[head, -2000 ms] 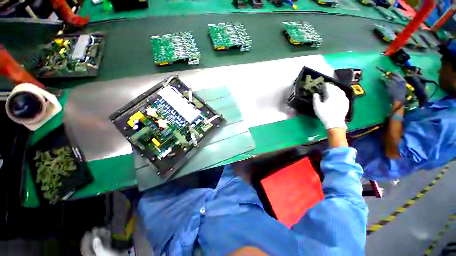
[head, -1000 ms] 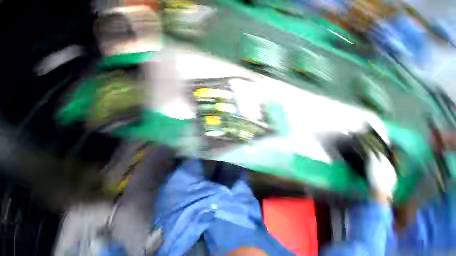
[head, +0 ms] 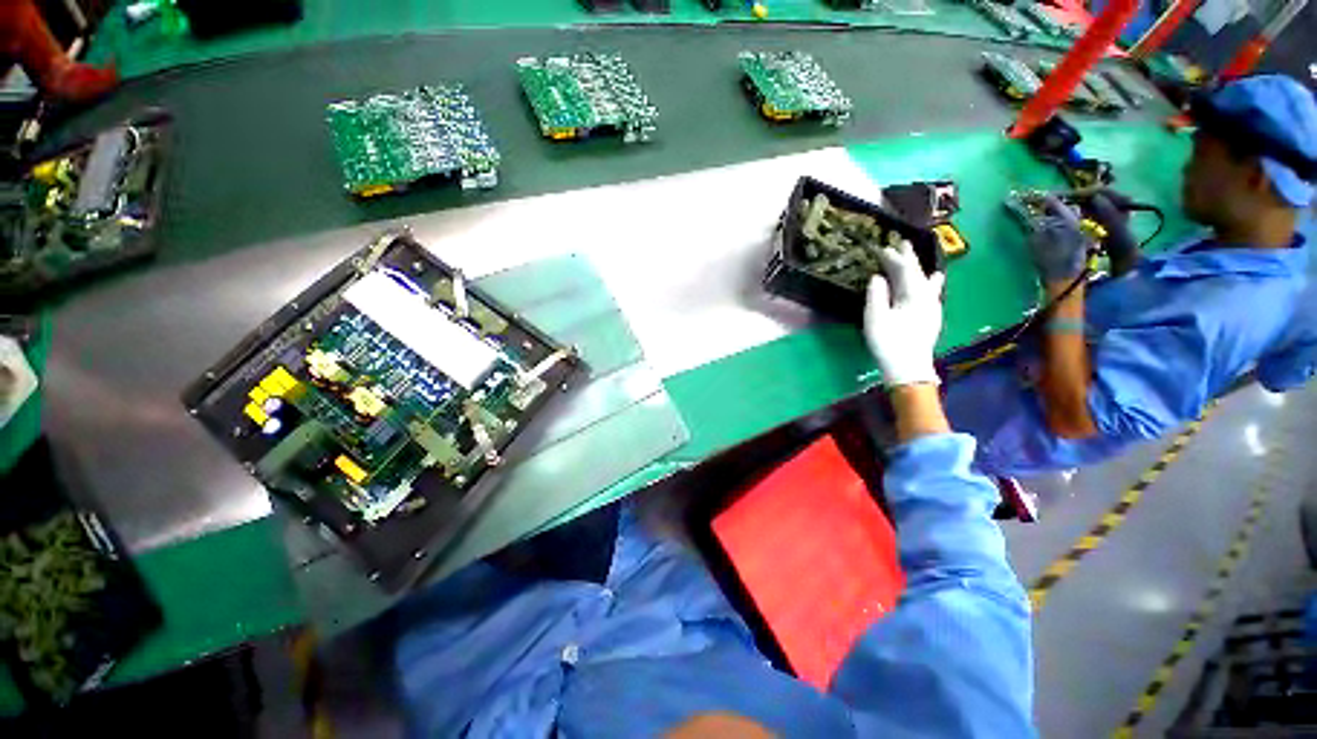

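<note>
My right hand (head: 906, 315), in a white glove, is at the front right edge of the black parts bin (head: 781, 274). Its fingertips reach over the olive-green hold-down pieces (head: 838, 238) in the bin; whether it holds a piece I cannot tell. My left hand is not in view. A black solder carrier (head: 240, 357) lies turned at an angle on the grey-green bench pad (head: 636, 419). It holds a green circuit board (head: 393, 387) with yellow and blue parts and a long white ribbed bar. Several olive pieces sit around the board.
Three smaller board modules (head: 413, 140) lie on the dark green conveyor belt (head: 275, 130) beyond the bench. Another loaded carrier (head: 87, 202) is at the left. A black parts tray (head: 123, 578) of olive pieces is at the lower left. Another worker (head: 1170, 325) sits at the right.
The view swung, blurred, and is sharp again. Compared with the oldest frame, things sit further left. My right hand stays at the bin, its fingers now nearer the bin's front right edge.
</note>
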